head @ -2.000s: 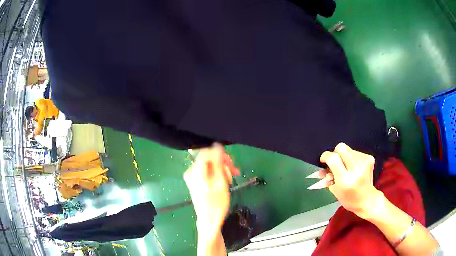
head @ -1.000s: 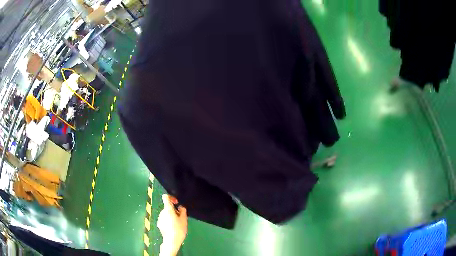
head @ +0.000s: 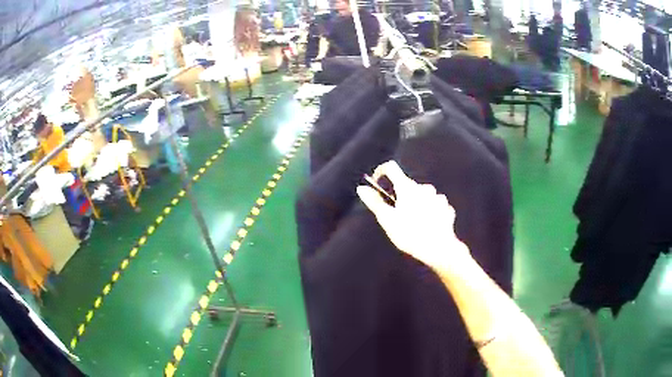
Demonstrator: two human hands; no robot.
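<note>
Dark navy coats (head: 413, 294) hang one behind another in the middle of the view. The nearest has a hanger hook (head: 407, 82) at its top and a grey neck label (head: 421, 124) inside the collar. My right hand (head: 413, 213) reaches up from the lower right, in front of the nearest coat's upper part below the label. A small dark, slim thing, by its look the thread snips (head: 380, 189), is between its thumb and fingers; the blades cannot be made out. My left hand is out of the picture.
A metal rack (head: 195, 206) with floor feet stands on the left. Other dark garments (head: 626, 199) hang on the right. Behind are a dark-topped table (head: 541, 96) and a person in dark clothes (head: 352, 33). A person in orange (head: 53, 143) is far left.
The view has lifted from the coat's lower part to the collars and hangers. My right hand has come into view before the coat; my left hand has left the picture.
</note>
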